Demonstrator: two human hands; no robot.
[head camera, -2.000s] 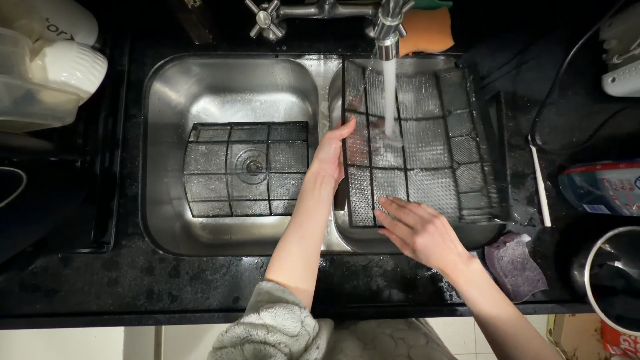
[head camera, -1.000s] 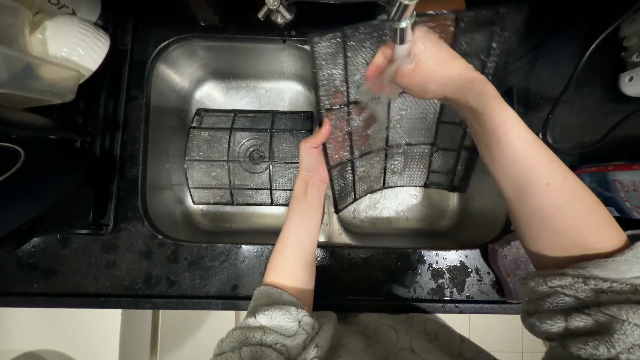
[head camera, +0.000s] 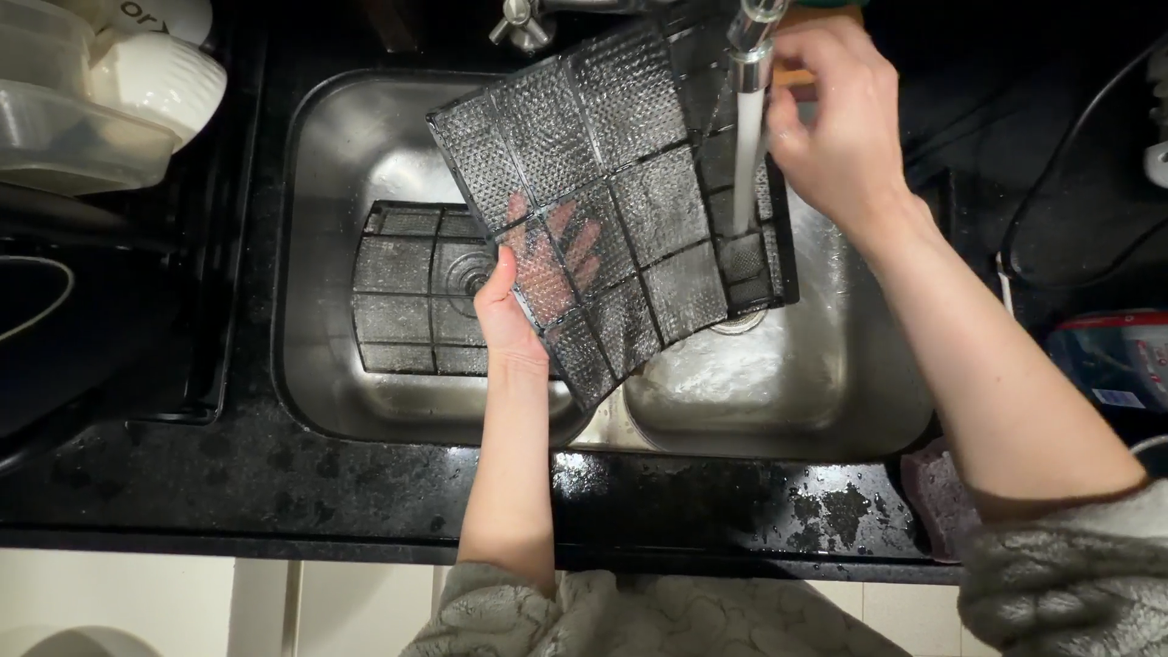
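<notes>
A black-framed mesh filter panel (head camera: 584, 182) is tilted over the divider of a double stainless-steel sink (head camera: 315, 392). My left hand (head camera: 529, 283) grips its left edge, thumb on top and fingers showing through the mesh. Water runs from the chrome faucet (head camera: 750, 55) onto the panel's right part. Just right of the faucet is my right hand (head camera: 835, 128), fingers curled near an orange sponge (head camera: 796, 78); whether it touches the sponge or the panel, I cannot tell. A second mesh panel (head camera: 397, 292) lies in the left basin, over the drain.
White cups (head camera: 160, 82) and a clear plastic container (head camera: 82, 137) stand at upper left. A purple sponge (head camera: 944, 497) sits on the wet black countertop (head camera: 712, 511) at right, partly behind my right arm. A dark blue package (head camera: 1113, 356) and a cable (head camera: 1049, 173) are farther right.
The held panel has turned and moved left over the divider. My right hand went from the panel's lower edge to the faucet stream, and is now right of the faucet.
</notes>
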